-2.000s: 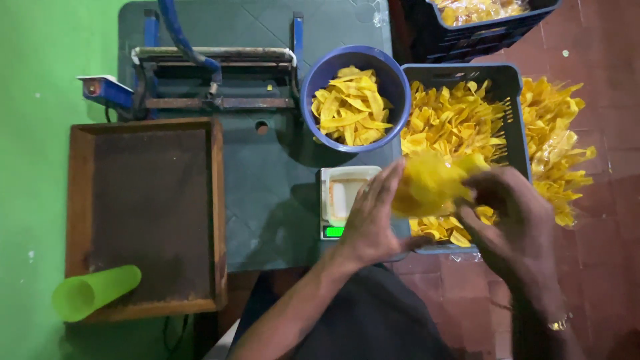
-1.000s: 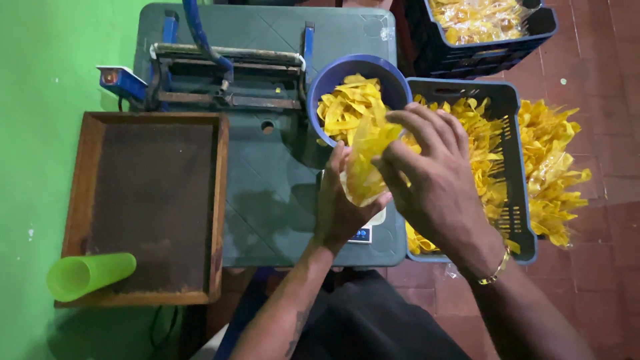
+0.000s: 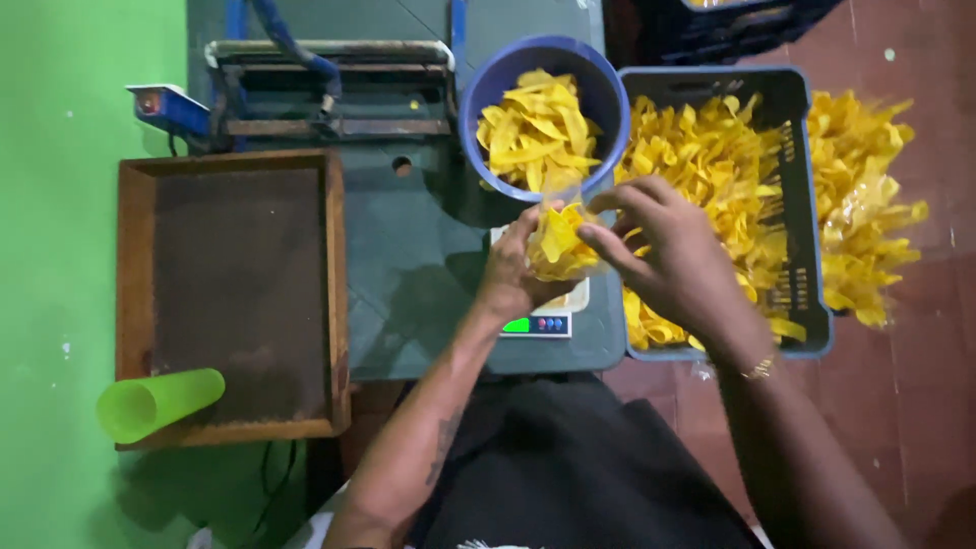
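Observation:
My left hand (image 3: 512, 271) is closed around a clear plastic bag of yellow chips (image 3: 563, 248), holding it above a small digital scale (image 3: 560, 325) that it partly covers. At the bag's upper right side is my right hand (image 3: 659, 248), its thumb and fingers on or very near the plastic; the exact contact is hard to see. Just beyond the bag stands a round blue bucket (image 3: 469, 114) with loose yellow chips (image 3: 537, 130) in it. To the right, a dark plastic crate (image 3: 814, 229) holds many yellow chips, partly behind my right hand.
A wooden-framed tray (image 3: 335, 290) lies at left with a green plastic cup (image 3: 164, 400) on its side. Behind it, a metal-framed device (image 3: 335, 126) stands on the green table (image 3: 412, 305). Bagged chips (image 3: 865, 221) lie right of the crate; another crate (image 3: 732, 34) stands at the top.
The bag was blurred between my hands over the chip crate two seconds ago; it has moved left, near the bucket. My right hand has come down slightly from the bag's top since one second ago.

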